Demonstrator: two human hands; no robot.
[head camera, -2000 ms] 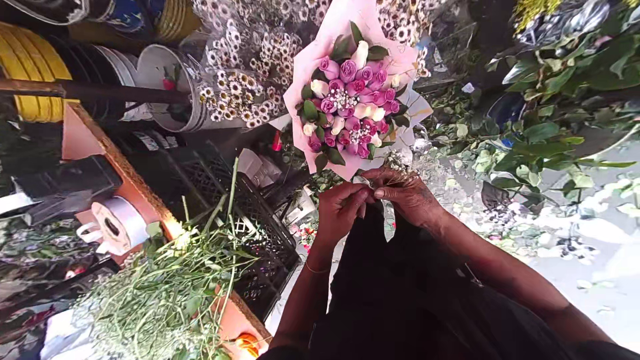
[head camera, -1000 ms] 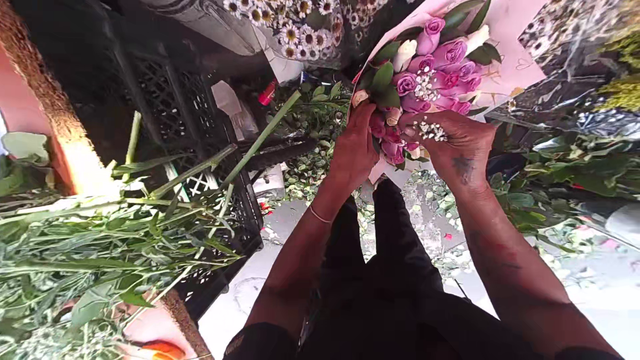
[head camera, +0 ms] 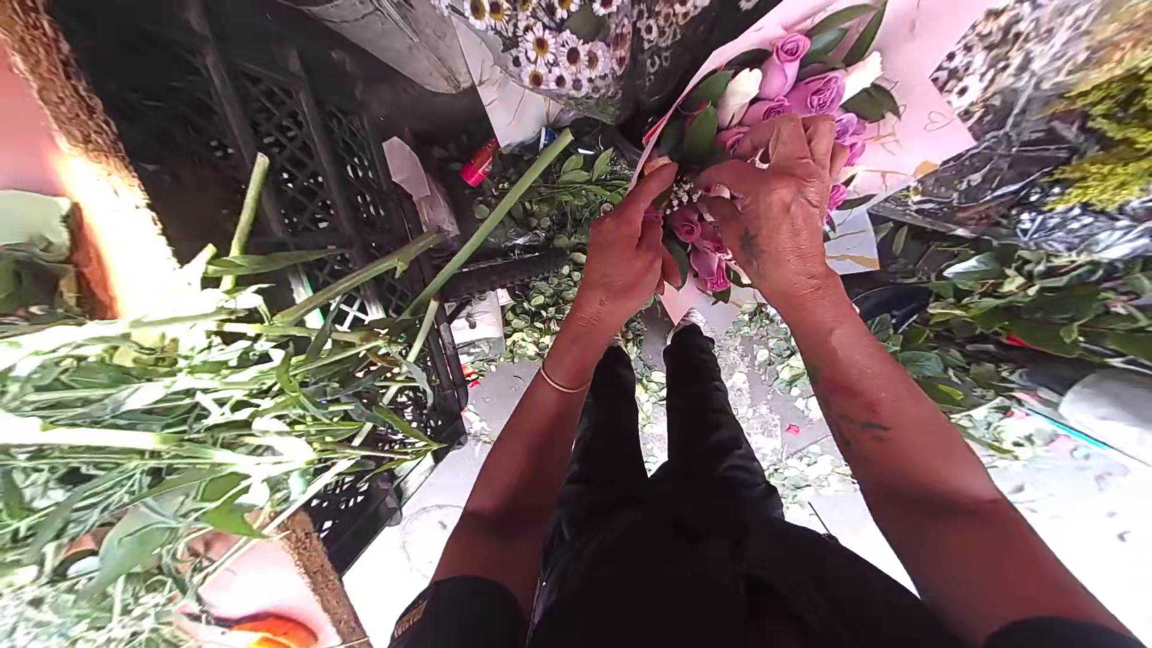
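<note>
A bouquet of purple roses [head camera: 819, 93] with white blooms and dark green leaves stands in pink wrapping paper [head camera: 931, 54] at the upper middle right. My left hand [head camera: 627, 243] is at the bouquet's left edge, fingers on the paper's rim and the leaves there; how firmly it grips cannot be told. My right hand [head camera: 778, 202] reaches over the blooms, its fingers bent down among the roses and partly hidden. Small white filler flowers [head camera: 686, 192] show between the two hands, beside a few lower purple roses [head camera: 706, 252].
Cut green stems and leaves [head camera: 225, 405] lie at the left over a black plastic crate [head camera: 346, 162]. Daisy-like flowers [head camera: 571, 54] are at the top. A red-capped object [head camera: 480, 164] lies near the crate. Leaf litter [head camera: 558, 315] covers part of the floor. Leafy branches [head camera: 1035, 306] are at the right.
Two seconds ago both hands were together below the bouquet; now they are at its blooms. Since one second ago, my right hand has moved up and left over the roses. The view has moved closer.
</note>
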